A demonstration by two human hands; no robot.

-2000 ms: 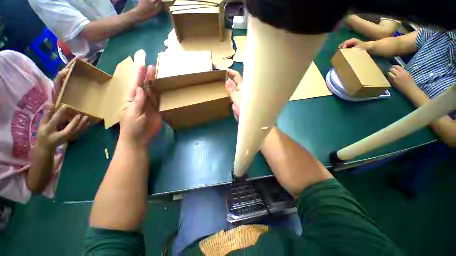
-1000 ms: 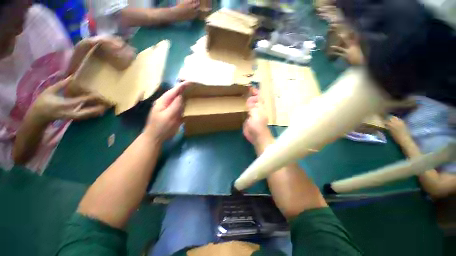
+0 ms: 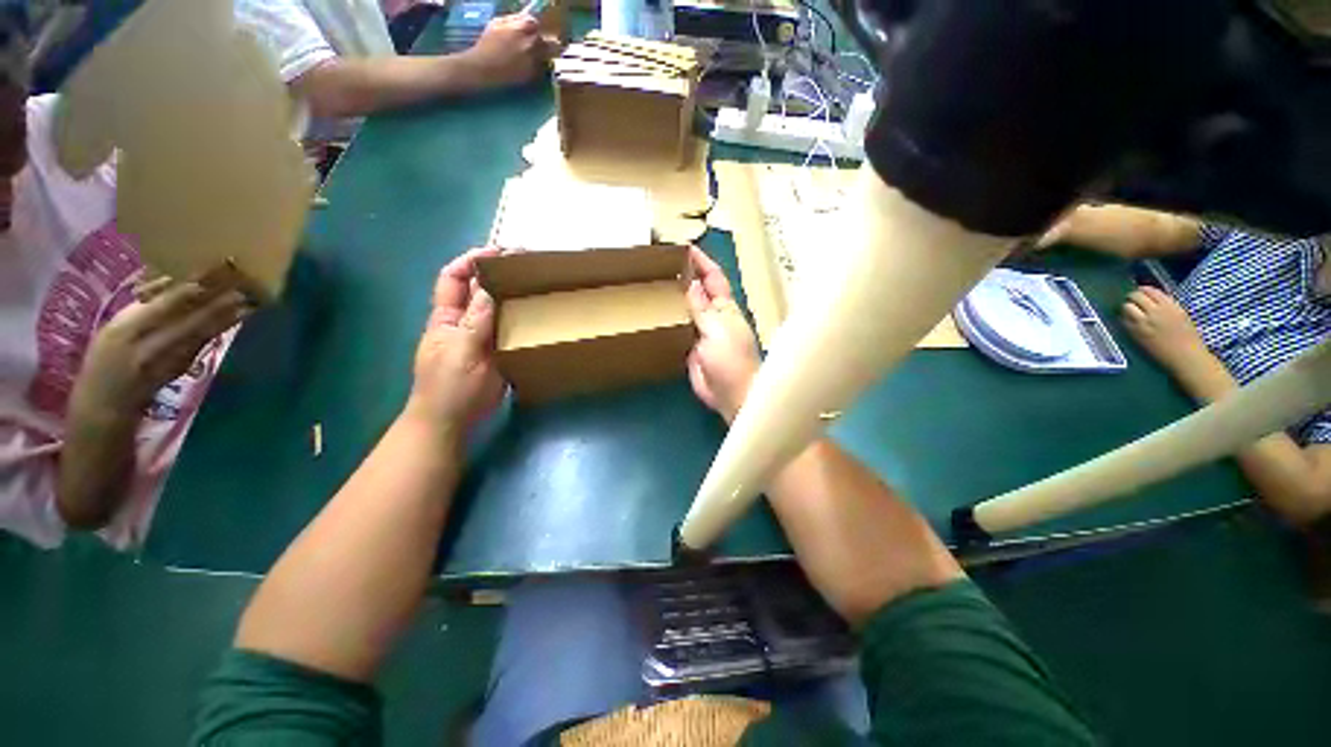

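Note:
A brown cardboard mailer box (image 3: 591,355) stands on the green table in front of me, its opening facing me and its inside looking empty. Its pale lid (image 3: 572,216) stretches out behind it, away from me. My left hand (image 3: 464,339) grips the box's left side, with the thumb near the top edge. My right hand (image 3: 720,336) grips its right side in the same way. The fingers behind the side walls are partly hidden.
Stacked box blanks in an open carton (image 3: 625,117) stand behind. A flat cardboard sheet (image 3: 759,241), white power strip (image 3: 788,134) and round white item (image 3: 1015,317) lie to the right. Cream posts (image 3: 839,343) cross the right side. A person at left holds a raised blank (image 3: 205,161).
My hands have closed in on the box's sides. The neighbour at left has raised their cardboard. The box that stood on the round white item at right is gone from it.

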